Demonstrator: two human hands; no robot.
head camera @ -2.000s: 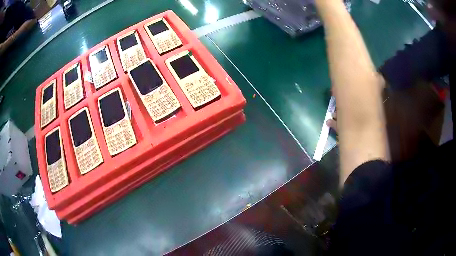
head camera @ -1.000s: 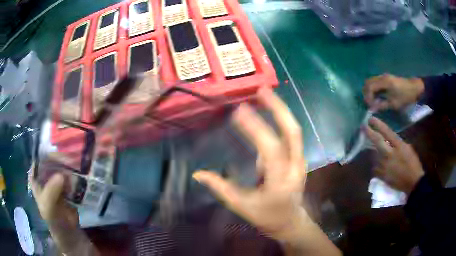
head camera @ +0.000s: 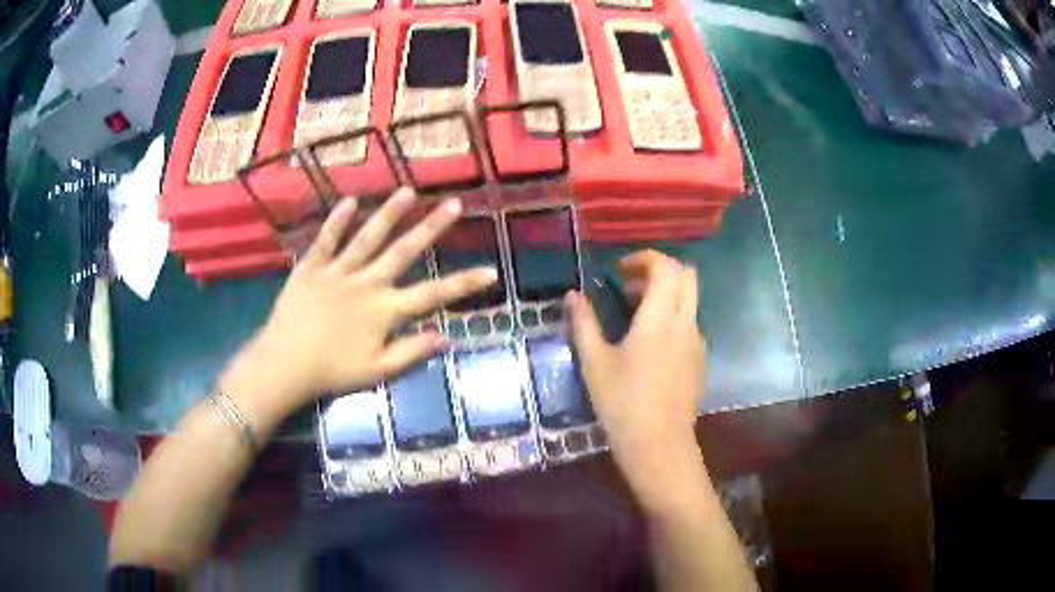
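Note:
A clear lens sheet (head camera: 492, 393) lies in front of the red trays, its upper edge over them. It has empty dark window frames at the top, dark windows in the middle, and pale reflecting windows below, with rings between rows. My left hand (head camera: 353, 301) is spread flat over the left and middle of the sheet. My right hand (head camera: 654, 359) is at the sheet's right edge, thumb and fingers apart. A dark shape shows between them; I cannot tell whether it is held. Gold keypad phones (head camera: 434, 87) sit in slots of the stacked red foam trays (head camera: 671, 185).
At left are a white box with a red switch (head camera: 110, 81), a crumpled white wipe (head camera: 139, 226), a pale-handled tool (head camera: 101, 341), and a white round-ended part (head camera: 32, 422). Plastic-wrapped trays (head camera: 926, 69) lie at the upper right. The bench's front edge runs across the lower right.
The view has shifted, so the trays sit higher and further right. The blurred sheet now lies flatter in front of me. My left hand has moved from its lower left onto it; my right hand has come to its edge.

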